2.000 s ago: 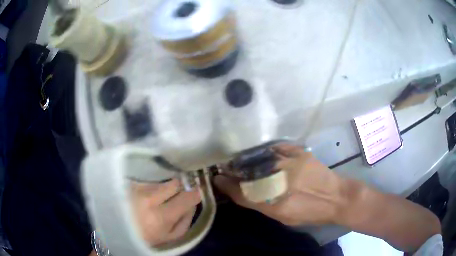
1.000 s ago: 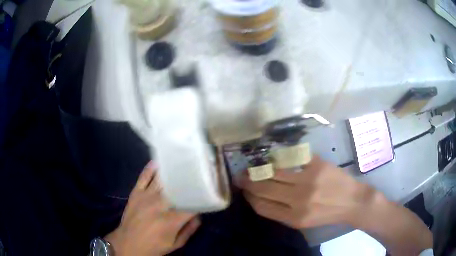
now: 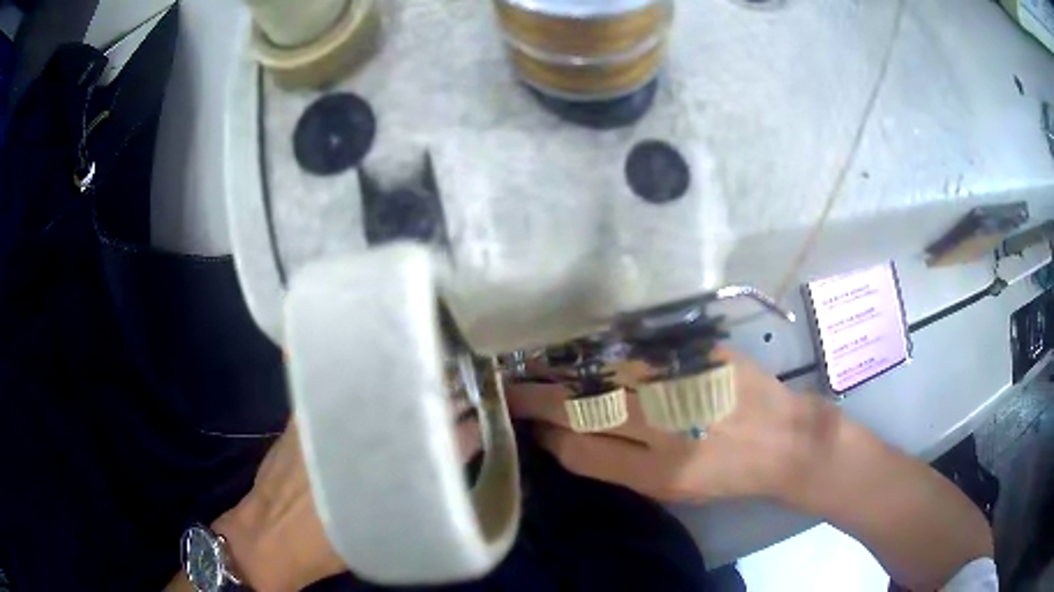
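The off-white sewing machine head (image 3: 520,208) fills the upper middle. Its thick thread take-up guard (image 3: 370,428) hangs in front of the needle area. My left hand (image 3: 283,503), with a watch at the wrist, lies on the dark garment (image 3: 191,347), its fingers mostly hidden behind the guard. My right hand (image 3: 682,445) lies palm down on the garment, right of the needle area, partly behind the cream tension knobs (image 3: 688,399). Its fingertips point left towards the needle. The needle and presser foot are hidden. Whether either hand pinches the cloth does not show.
A smartphone (image 3: 859,326) with a pink-white screen lies on the machine bed at right. A brown block (image 3: 977,231) is stuck to the arm. A gold-brown bobbin (image 3: 587,52) sits on top of the head. A pale thread crosses the arm. Dark cloth heaps at the left.
The view has shifted over the machine. My left hand has moved left from inside the guard's loop, then slightly right behind the guard. My right hand stays near the needle area.
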